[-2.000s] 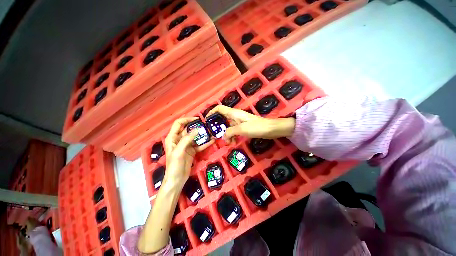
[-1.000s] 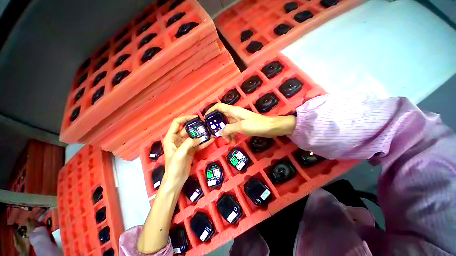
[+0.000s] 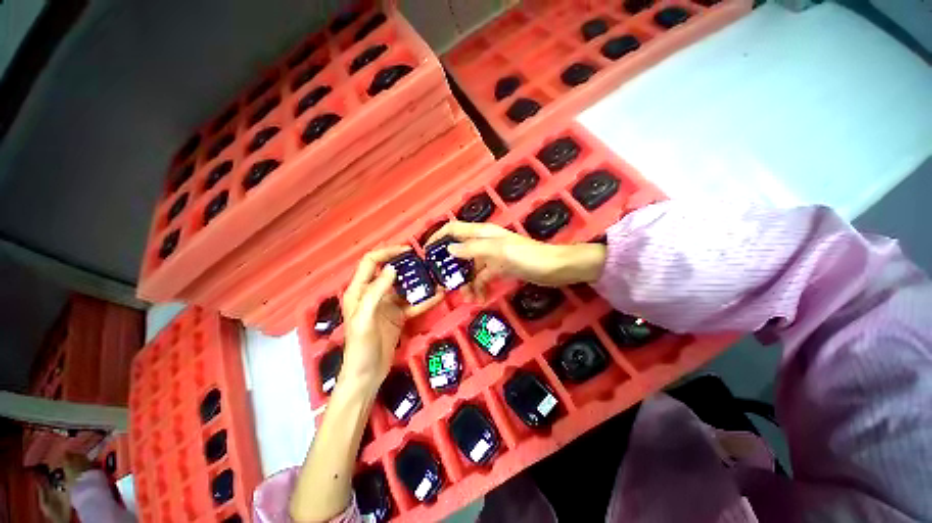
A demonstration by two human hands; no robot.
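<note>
My left hand (image 3: 374, 312) holds a black smartwatch body (image 3: 412, 279) by its edges, screen up. My right hand (image 3: 511, 253) holds a second watch body (image 3: 448, 264) close beside it. Both screens are lit with white and purple text on dark. The hands are above the orange-red foam tray (image 3: 493, 488). In the tray, two watches with green-and-white screens (image 3: 444, 365) lie just below the hands. Dark watches with small white labels (image 3: 473, 432) lie at the near left. Face-down watches with round ring marks (image 3: 583, 355) lie at the right and back.
A thick stack of orange-red trays (image 3: 337, 184) stands behind the work tray. A side tray (image 3: 174, 409) is at the left, another tray (image 3: 603, 87) at the rear right. The white bench top (image 3: 756, 112) shows at the right. Another person's hands (image 3: 63, 490) show at the far left.
The left watch's screen has changed from green-and-white graphics to white and purple text. My right thumb has moved up off the lower screen of its watch. Both hands still hold their watches.
</note>
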